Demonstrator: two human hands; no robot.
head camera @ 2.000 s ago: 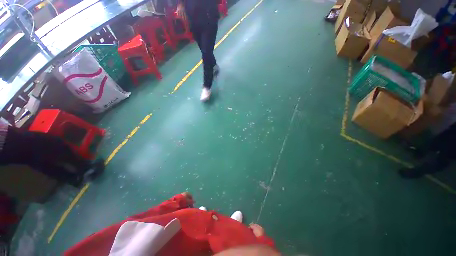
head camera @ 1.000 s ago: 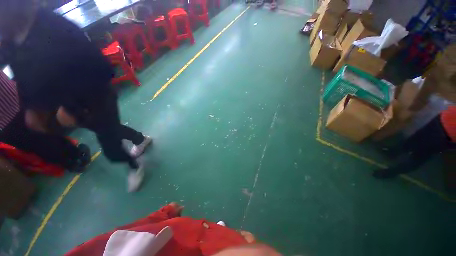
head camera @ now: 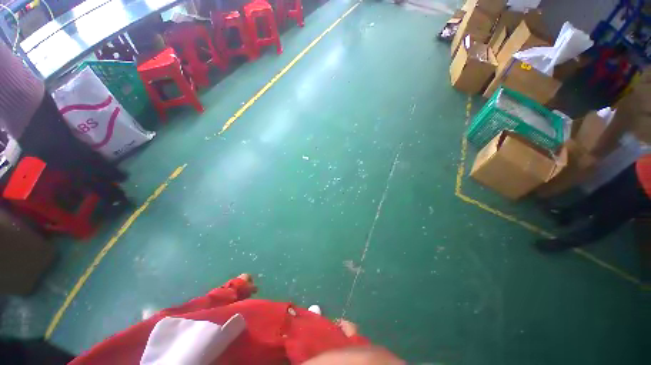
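My left hand (head camera: 246, 279) shows small and blurred at the end of a red sleeve, at the bottom left of centre. My right hand (head camera: 347, 328) shows only as a small bit of skin beyond the red clothing, at the bottom centre. I cannot make out anything held in either hand. A blurred skin-coloured shape at the bottom edge is too close to tell. The green floor (head camera: 314, 221) lies in front of me, with pale specks on it. One white shoe tip (head camera: 315, 310) shows beside the clothing.
Left: a workbench (head camera: 78, 36), red stools (head camera: 168, 77), a white ABS sack (head camera: 89, 114), a green crate (head camera: 121, 82) and a person (head camera: 71, 139). Right: open cartons (head camera: 512, 167), a green crate (head camera: 517, 117) and another person's dark leg (head camera: 599, 221). Yellow lines (head camera: 118, 239) run along both sides.
The walking person in dark clothes came closer along the left and has left the picture, uncovering the stools and sack. My hands stay low at the bottom edge.
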